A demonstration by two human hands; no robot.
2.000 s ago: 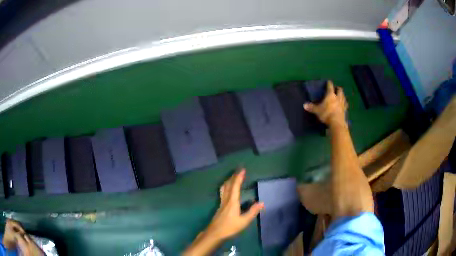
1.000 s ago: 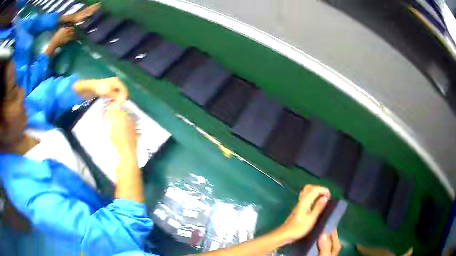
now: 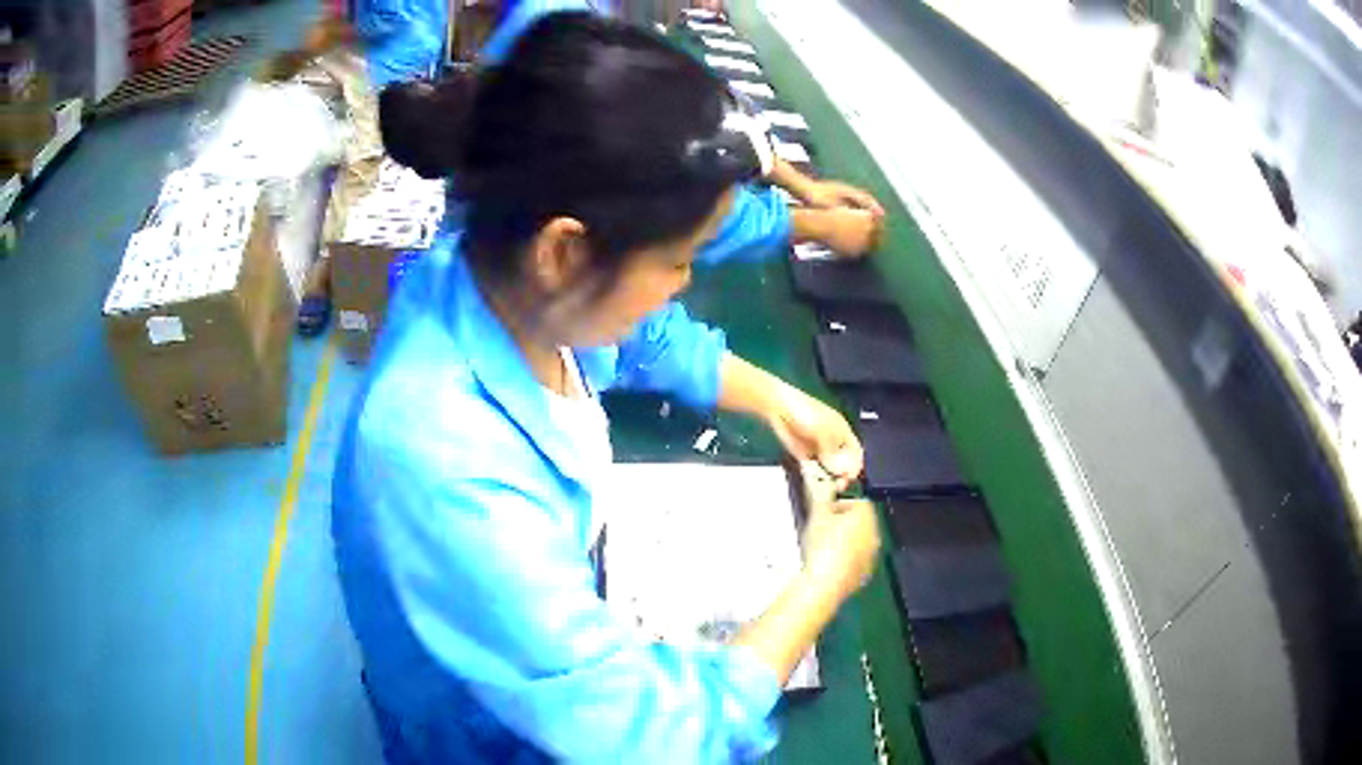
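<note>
Neither of my hands is in view. A row of dark box bases and navy lids runs along the green conveyor (image 3: 1058, 598). A navy lid (image 3: 978, 719) lies nearest, at the bottom edge, and a black base (image 3: 944, 526) lies further up the row. Another dark box part (image 3: 904, 448) beyond it has a tiny white patch. A dark-rimmed tray of whitish pieces (image 3: 702, 546) lies before a worker in a blue smock (image 3: 493, 553), whose hands meet at a small item too blurred to name.
Another worker's hands (image 3: 840, 221) are over the line further up. Brown cartons topped with white items (image 3: 202, 359) stand on the blue floor (image 3: 90, 538) at left, beside a yellow line. A white rail (image 3: 1098, 546) and grey panel (image 3: 1195, 508) border the conveyor at right.
The view has swung left and up along the line. Both my hands and the dark box they held have left the picture. The neighbouring worker and floor cartons now show.
</note>
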